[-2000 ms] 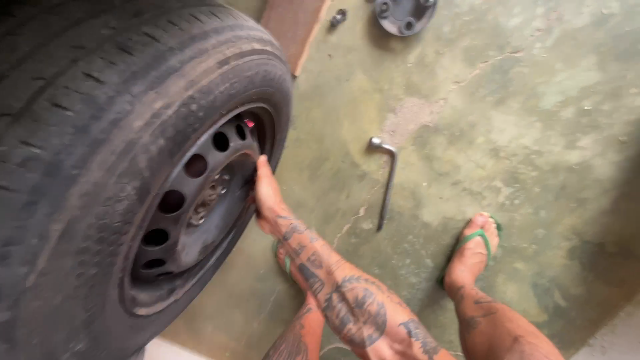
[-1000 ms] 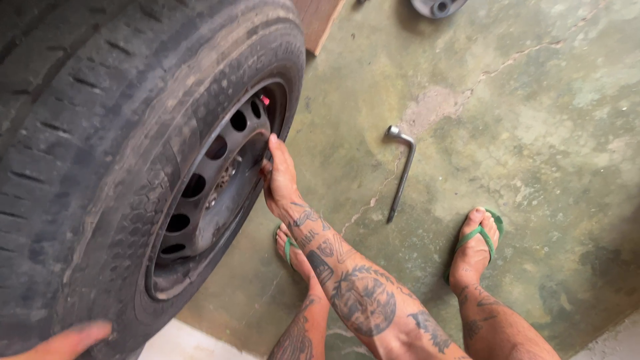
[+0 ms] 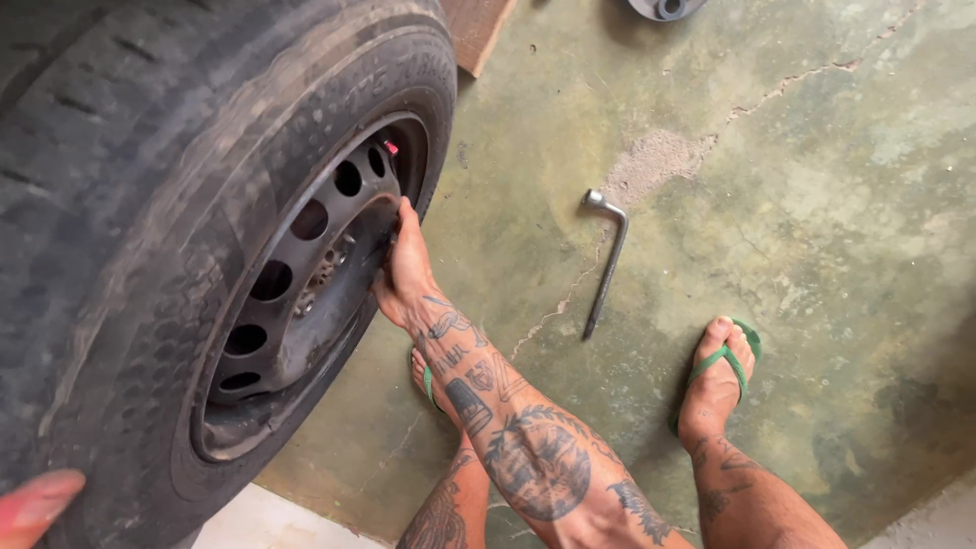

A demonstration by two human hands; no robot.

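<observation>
A black rubber tire (image 3: 152,229) on a dark steel wheel rim (image 3: 309,335) fills the left side, standing upright and leaning in view. My right hand (image 3: 404,267) rests against the outer face of the rim near its right edge, the fingers partly hidden by it. Of my left hand (image 3: 42,499) only a blurred finger shows, at the tire's lower left; the rest is out of frame. Lug bolts or studs (image 3: 324,274) sit at the hub. An L-shaped lug wrench (image 3: 610,263) lies on the floor right of the wheel. A red valve cap (image 3: 391,147) shows on the rim.
A wooden board (image 3: 476,34) lies behind the tire. Part of a round hubcap (image 3: 667,8) is at the top edge. My feet in green flip-flops (image 3: 720,366) stand on the cracked concrete floor (image 3: 831,229). A white surface (image 3: 282,518) borders the bottom.
My left finger has come into view at the tire's lower left since the earliest frame. My right hand stays at the rim. The lug wrench has not moved on the floor.
</observation>
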